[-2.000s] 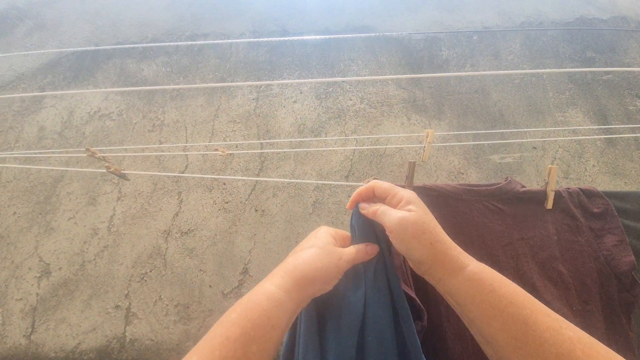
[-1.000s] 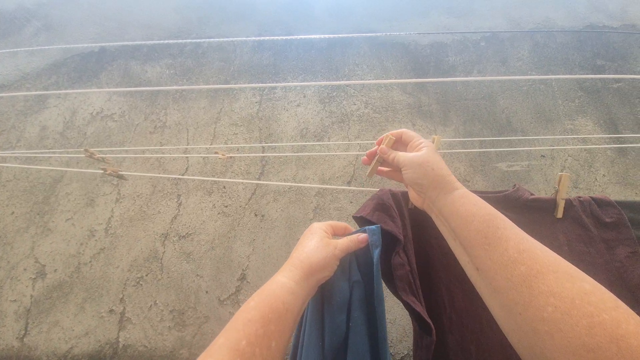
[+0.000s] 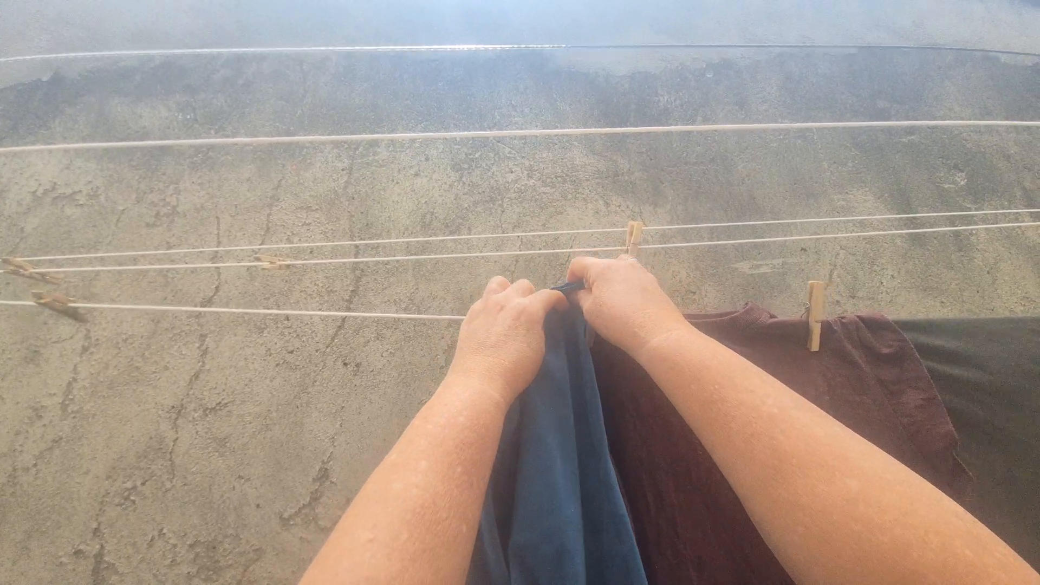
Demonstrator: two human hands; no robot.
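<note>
My left hand point(image 3: 508, 333) grips the top edge of a blue cloth garment point(image 3: 548, 455) at the near clothesline point(image 3: 268, 311). Close beside it, my right hand point(image 3: 621, 301) pinches the same top edge; whether a clothespin is also in its fingers is hidden. The blue garment hangs down below both hands. Just to its right a maroon garment point(image 3: 682, 463) hangs on the same line, partly behind my right forearm, with a wooden clothespin point(image 3: 815, 317) upright on its top edge.
Further right hangs a dark grey cloth point(image 3: 983, 390). A wooden clothespin point(image 3: 634, 237) sits on the lines behind my right hand, and several more, one of them low on the near line point(image 3: 58, 303), are at the left. Higher lines cross before a cracked concrete wall point(image 3: 203, 422).
My left hand has raised the blue garment to the line. My right hand, seen holding a wooden clothespin above the line a second ago, has come down to the garment's top edge.
</note>
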